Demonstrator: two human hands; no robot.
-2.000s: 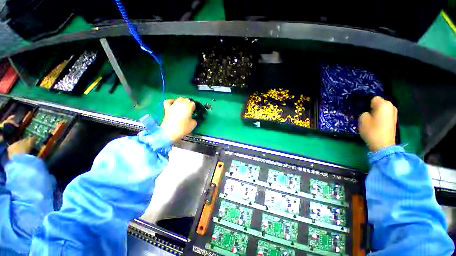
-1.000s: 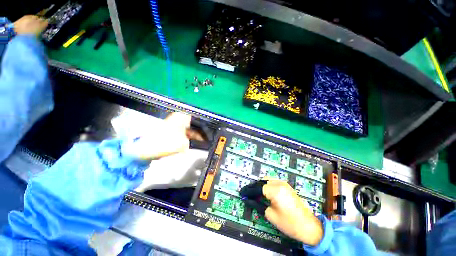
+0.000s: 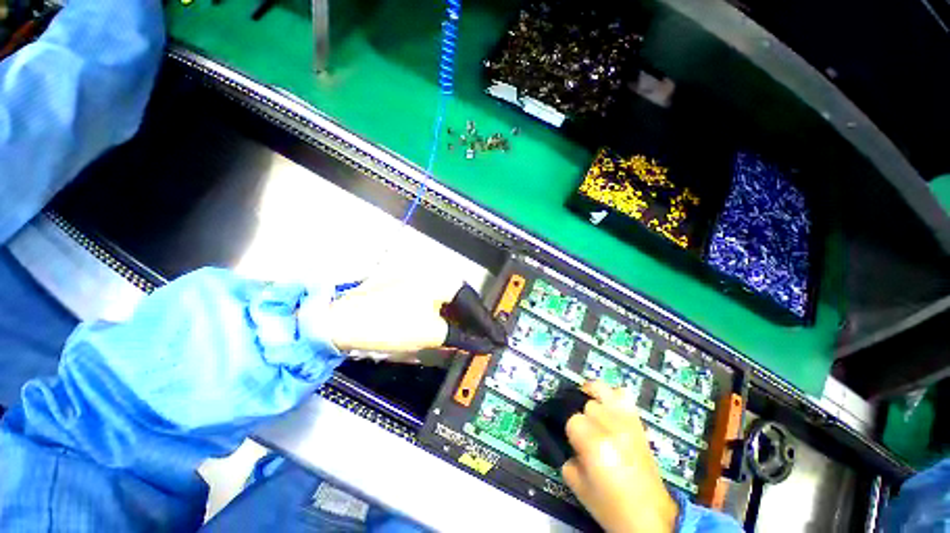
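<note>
The black pallet holds a grid of small green circuit boards between orange-brown side clamps. My left hand, with black finger coverings, reaches in from the left; its fingertips are over the pallet's left clamp and the nearby boards. My right hand, also with black finger coverings, is over the lower middle boards, its fingers pointing left. The fingertips of both hands are dark and blurred, so I cannot tell whether either holds a part.
Bins of blue parts, yellow parts and dark leaded parts stand on the green mat beyond the conveyor rail. Loose leaded parts lie left of them. A blue cord hangs down. Another person's sleeve is at upper left.
Both hands came from the parts area to the pallet. Since one second ago, my left hand has reached the pallet's left boards. The view has shifted and tilted. The neighbour's hand has left the view.
</note>
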